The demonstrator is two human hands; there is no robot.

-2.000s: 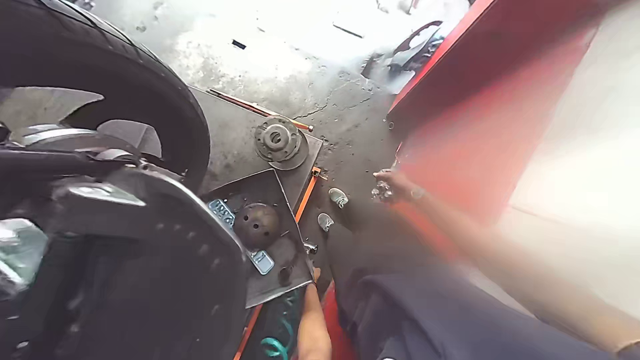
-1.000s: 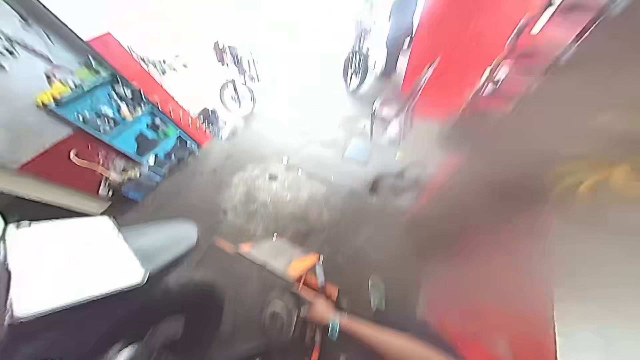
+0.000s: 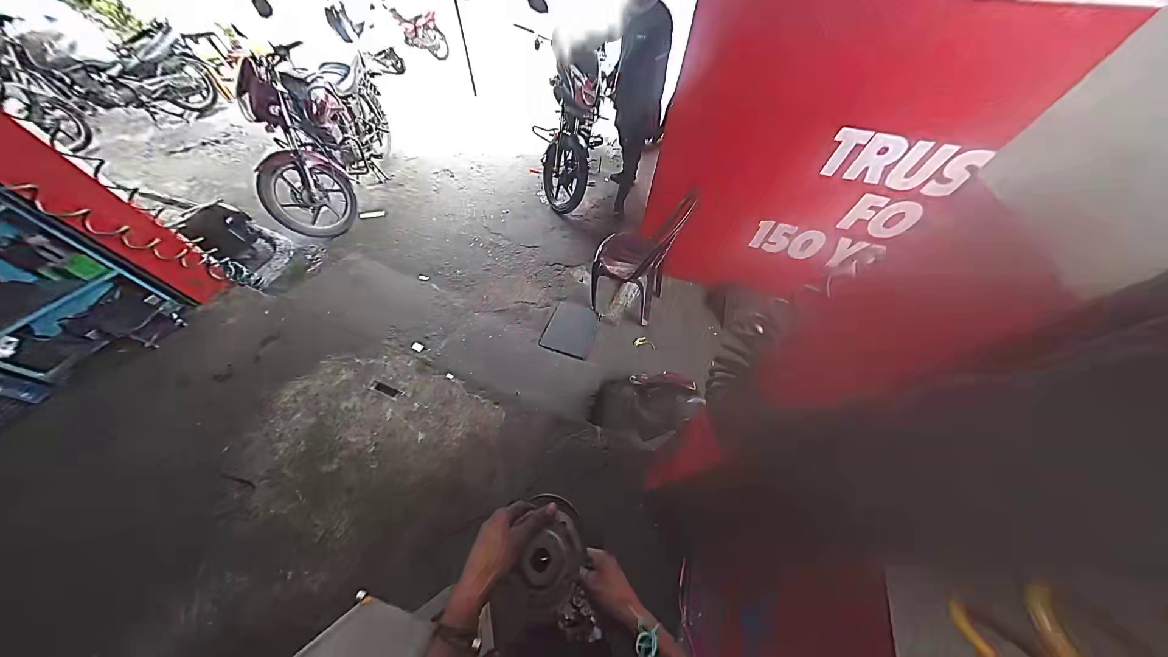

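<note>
My left hand grips the left rim of a round metal hub-like part with a hole at its centre, low in the middle of the head view. On the part's lower right side is my right hand, its fingers against the edge; a green band circles that wrist. A clump of small shiny metal pieces shows beside the right hand; whether that hand holds them is unclear. Below the left forearm lies the corner of a pale flat surface.
A maroon plastic chair stands by the red wall, with a grey flat panel on the floor before it. Motorcycles and a person are farther off. At left is a blue shelf rack.
The round metal part, lying beside a tray two seconds ago, is now up between both hands. The view has swung up toward the motorcycles outside.
</note>
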